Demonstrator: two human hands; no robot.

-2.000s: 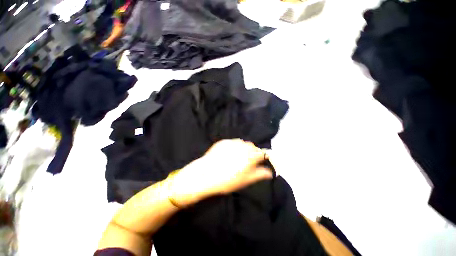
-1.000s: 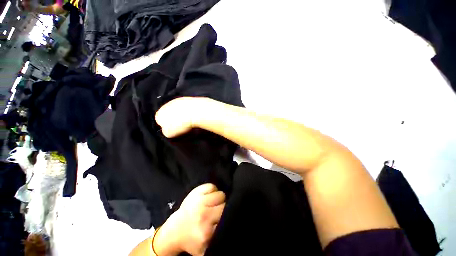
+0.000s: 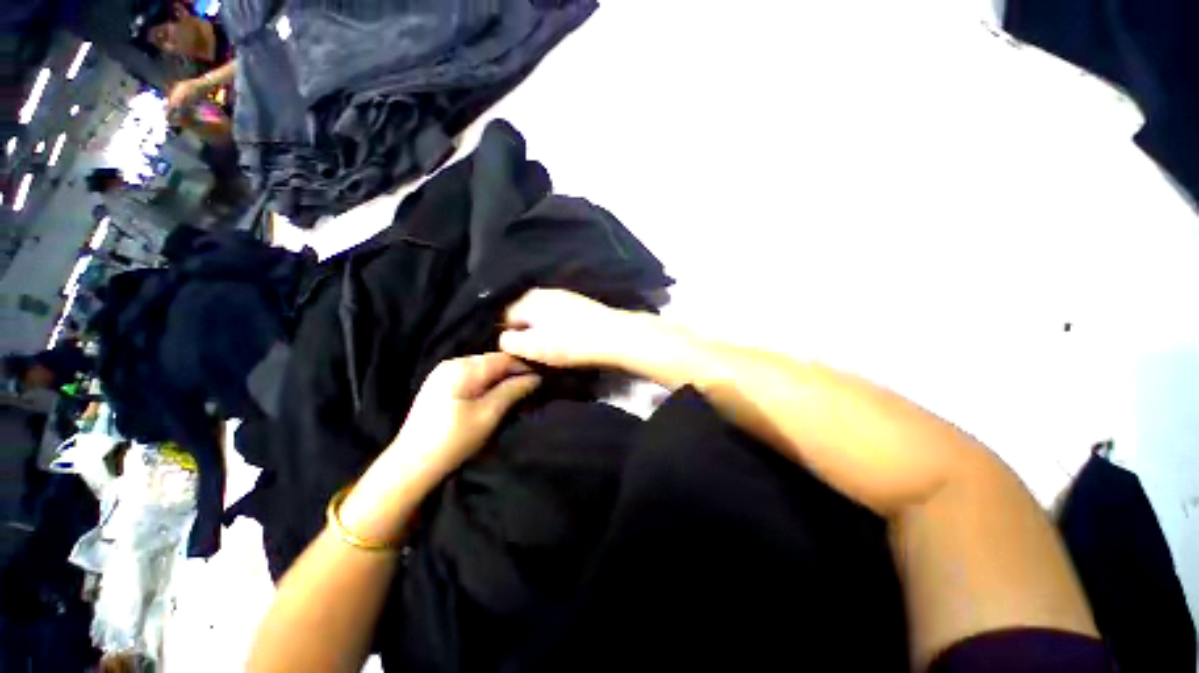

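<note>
A black garment [image 3: 565,513] lies bunched in front of me, its near part running down to the bottom of the picture. My left hand [image 3: 454,414], with a yellow bangle at the wrist, comes from the lower left. My right hand [image 3: 565,331] reaches in from the right. The fingertips of both hands are close together and pinch a dark fold of the garment at the middle of the pile. The exact edge between the fingers is hard to see. More black layers [image 3: 526,243] spread out beyond the hands.
A grey garment stack [image 3: 381,79] lies at the far side of the white table [image 3: 842,171]. A dark garment pile [image 3: 217,316] and white plastic [image 3: 138,539] are at left. Dark cloth [image 3: 1104,66] is at the upper right, a black piece [image 3: 1124,552] at the lower right. A person [image 3: 191,46] is at upper left.
My left hand has moved up and away from me to meet my right hand. My right hand has shifted slightly right. The near part of the black garment is more bunched.
</note>
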